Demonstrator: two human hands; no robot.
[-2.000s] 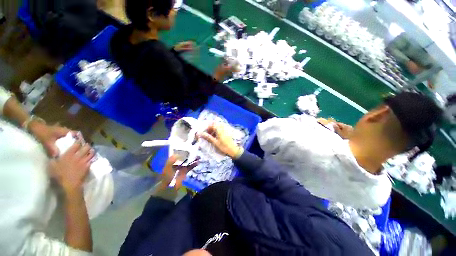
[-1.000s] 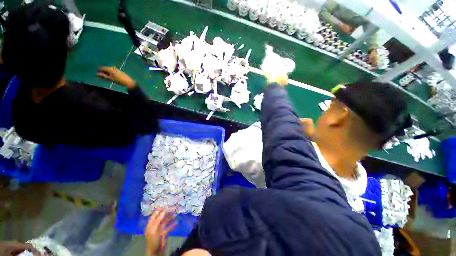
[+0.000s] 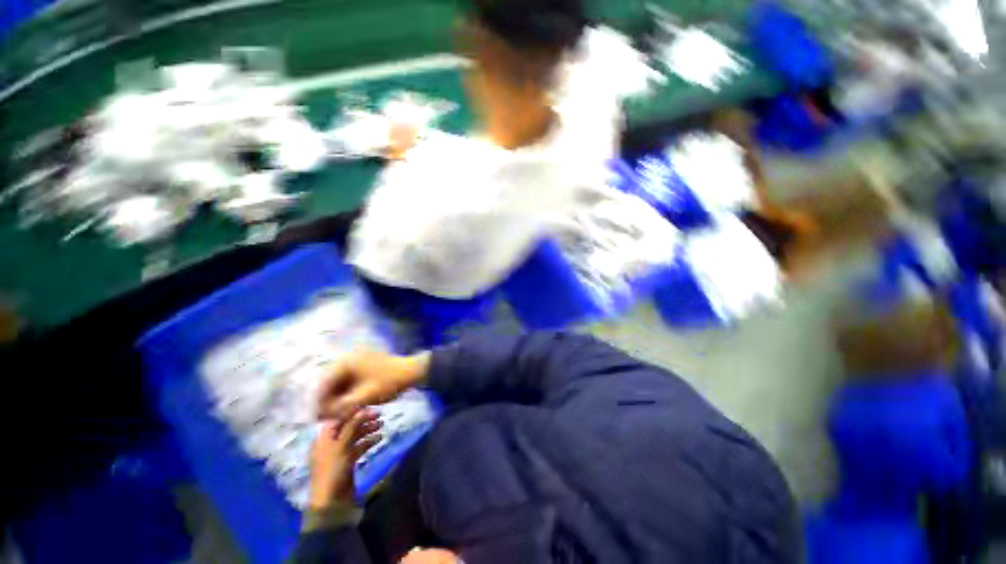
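Note:
The blue crate (image 3: 259,289) stands in front of me, heaped with small pale parts (image 3: 259,380). My right hand (image 3: 370,380) is over the parts, fingers bent and pointing left. My left hand (image 3: 344,449) is just below it with fingers up; the fingertips of both hands meet or nearly meet. Blur hides whether either hand holds a small part. No camera housing shows in my hands. White camera bodies (image 3: 182,143) lie heaped on the green bench (image 3: 364,22), blurred.
A person in a white top (image 3: 441,215) sits close at the bench, beyond the crate. Blue totes with white parts (image 3: 717,259) stand behind that person. Another blue tote (image 3: 899,441) is at the far right. Grey floor (image 3: 794,375) shows between.
My right hand has come back from the bench to the crate and let go of the white camera body. My left hand has moved over the parts. The view has swung right.

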